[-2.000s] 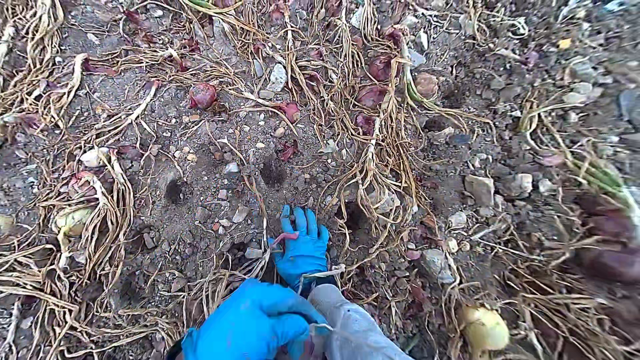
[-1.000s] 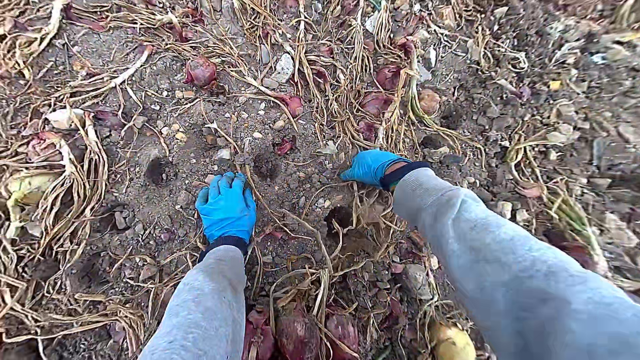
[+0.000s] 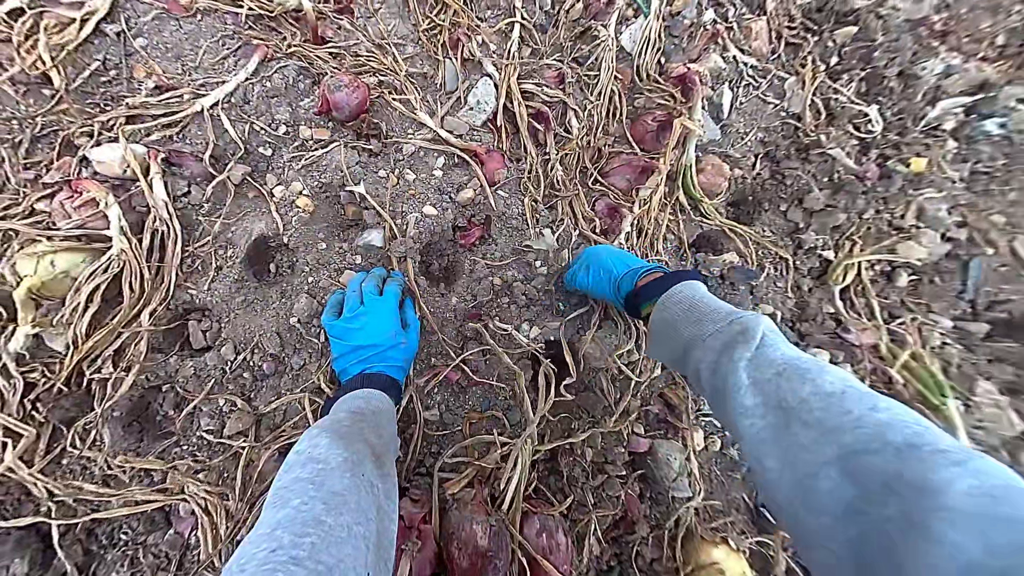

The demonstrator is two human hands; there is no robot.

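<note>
My left hand (image 3: 372,324), in a blue glove, rests palm down on the stony soil, its fingers pointing away from me and nothing seen in it. To its right, my right hand (image 3: 608,274) is also gloved in blue and touches the ground beside dry onion leaves; its fingers are curled and partly hidden. Several red onions (image 3: 476,538) with dry tops lie between my forearms at the bottom. Beyond my hands lie a red onion (image 3: 344,98), a smaller one (image 3: 491,166) and several more among dry leaves (image 3: 588,160) at upper right.
Small holes dent the soil, one (image 3: 260,258) left of my left hand and one (image 3: 554,360) below my right. Pale onions (image 3: 54,270) lie in dry leaves at the left, another (image 3: 714,558) at the bottom right. Stones (image 3: 480,102) are scattered about.
Two seconds ago my hands were close together near the bottom middle; now they are apart, left and right. Since one second ago both have stayed nearly in place.
</note>
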